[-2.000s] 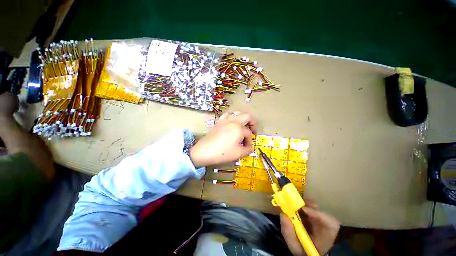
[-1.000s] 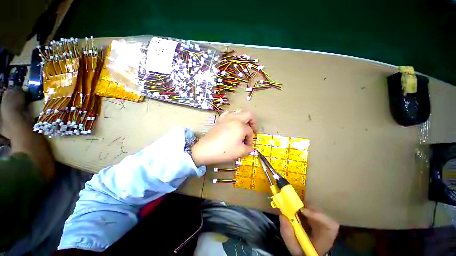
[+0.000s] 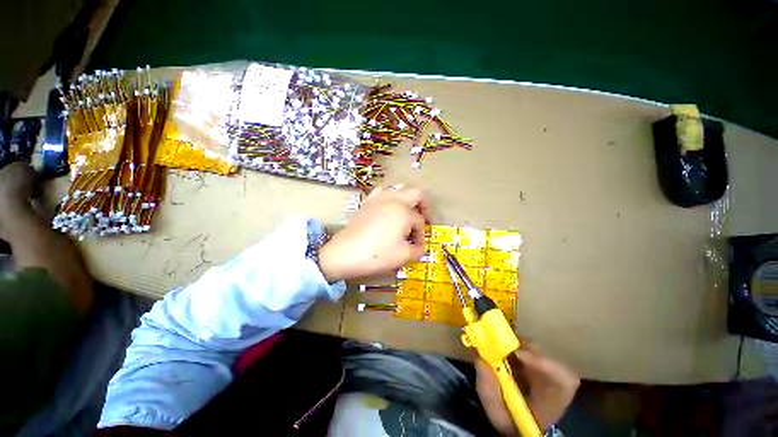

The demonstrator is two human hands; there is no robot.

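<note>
A yellow PCB panel [image 3: 456,282] lies flat in front of me. Two connector leads [image 3: 377,298] stick out from its left edge, with white plugs outward. My left hand [image 3: 375,235] is at the panel's upper left corner with fingers pinched; a white plug shows beside it, but what the fingertips hold is hidden. My right hand [image 3: 533,388] is shut on the yellow handle of the soldering iron [image 3: 493,337], whose thin dark prongs point up and left over the upper part of the panel.
Panels with leads [image 3: 111,154] are stacked at the far left. Blank panels [image 3: 196,128], a bag of leads [image 3: 299,124] and loose leads [image 3: 409,124] follow. A black holder [image 3: 689,175] and fan [image 3: 755,286] are at right. Another person's arm [image 3: 38,230] is at left.
The iron's tip has shifted slightly right relative to the panel, away from my left fingers. The whole view has moved a little. My left hand keeps nearly the same pose.
</note>
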